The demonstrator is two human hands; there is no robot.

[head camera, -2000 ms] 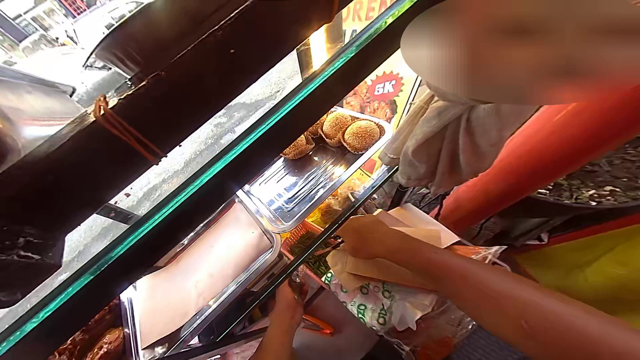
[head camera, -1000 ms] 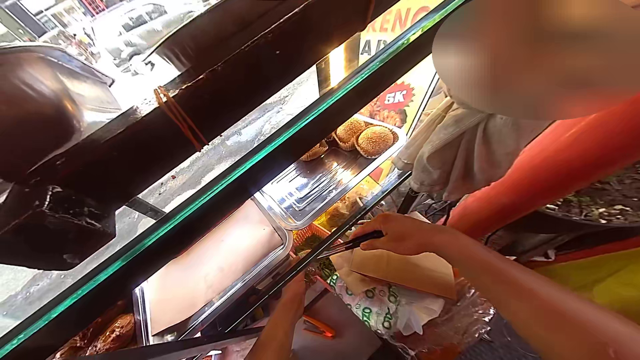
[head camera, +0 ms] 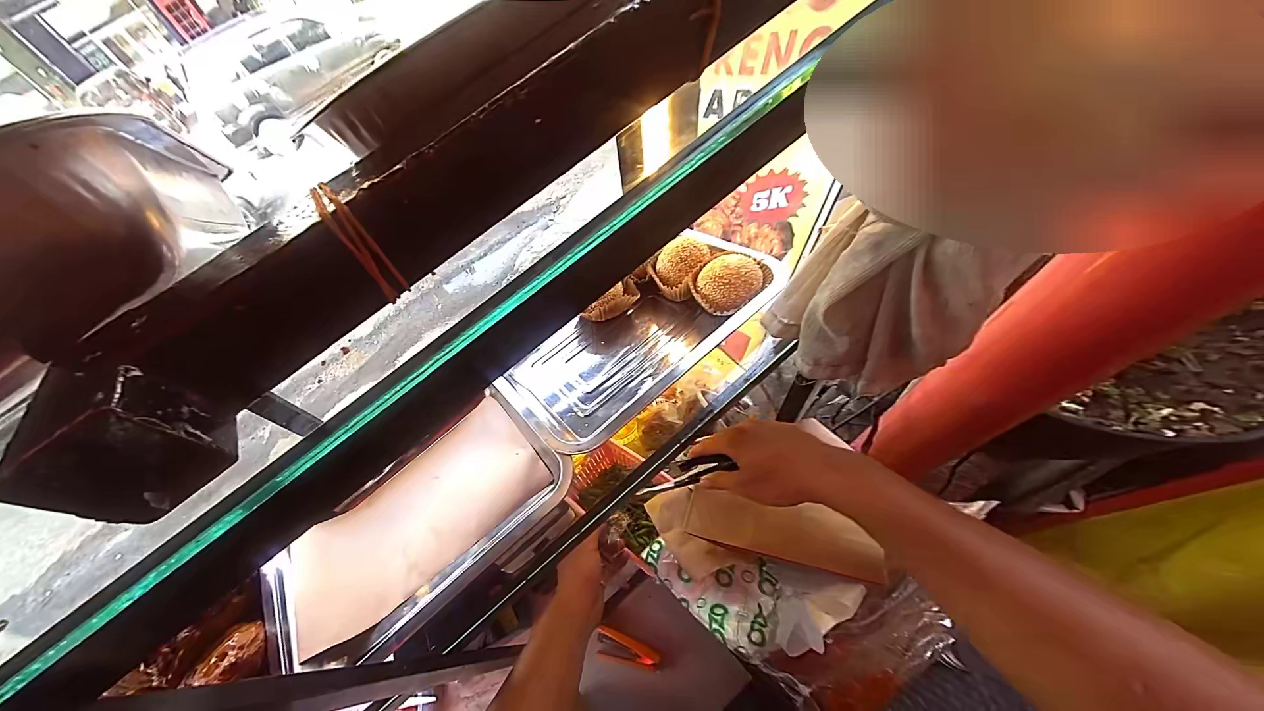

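My right hand holds black-handled scissors or tongs, whose metal end points left toward the glass edge. Below it lie brown paper sheets on white wrapping with green print. My left hand is at the lower edge of the display case, beside greens and a red plastic basket; its fingers are partly hidden, so what it holds cannot be told. Sesame-coated balls in paper cups sit at the far end of a metal tray.
A glass pane's green edge crosses the view beside a dark beam. A paper-lined tray stands at lower left, near browned food. An orange-handled tool lies at the bottom. Cloth hangs by a red pole.
Two seconds ago my right hand was lower over the brown paper, with no black-handled tool visible; the tool now shows in it. My left hand stays near the case's lower edge.
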